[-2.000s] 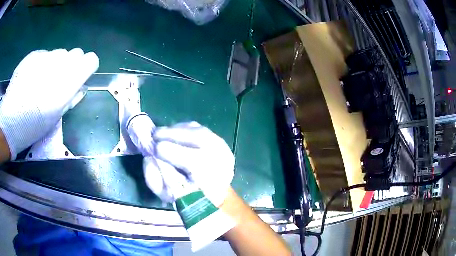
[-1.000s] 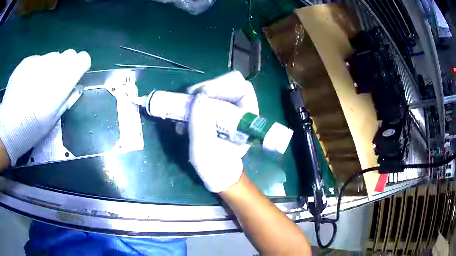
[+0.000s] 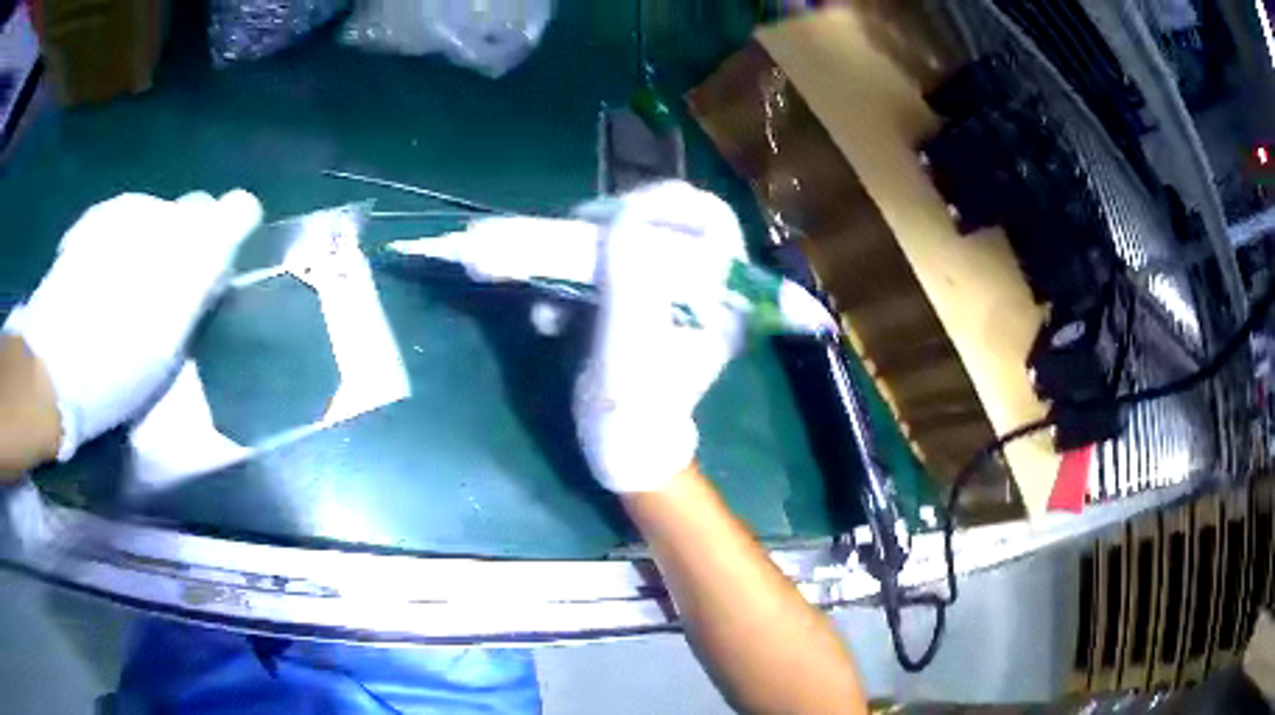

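Note:
My gloved left hand [image 3: 133, 314] grips the left part of the white-grey metal fan bracket [image 3: 366, 328], which lies tilted over the green mat with a large cut-out showing. My gloved right hand [image 3: 660, 335] is closed around the white and green adhesive tube [image 3: 538, 252]. The tube's pointed nozzle faces left, close to the bracket's upper right corner; whether it touches cannot be told. The thin tweezers [image 3: 399, 186] lie on the mat behind the nozzle, partly hidden by the tube.
The black electric screwdriver [image 3: 864, 454] lies right of my right hand, its cord running right. Beyond it is a cardboard carton [image 3: 930, 314] with black fans [image 3: 1014, 210]. A grey flat piece [image 3: 640, 151] lies at the back. Clear bags [image 3: 448, 25] and a small brown box [image 3: 101, 49] are at the far left.
My right hand first lifted the tube off the bracket's right side, then turned it nearly level. The bracket has tilted slightly under my left hand. The view has shifted, showing more bags at the back.

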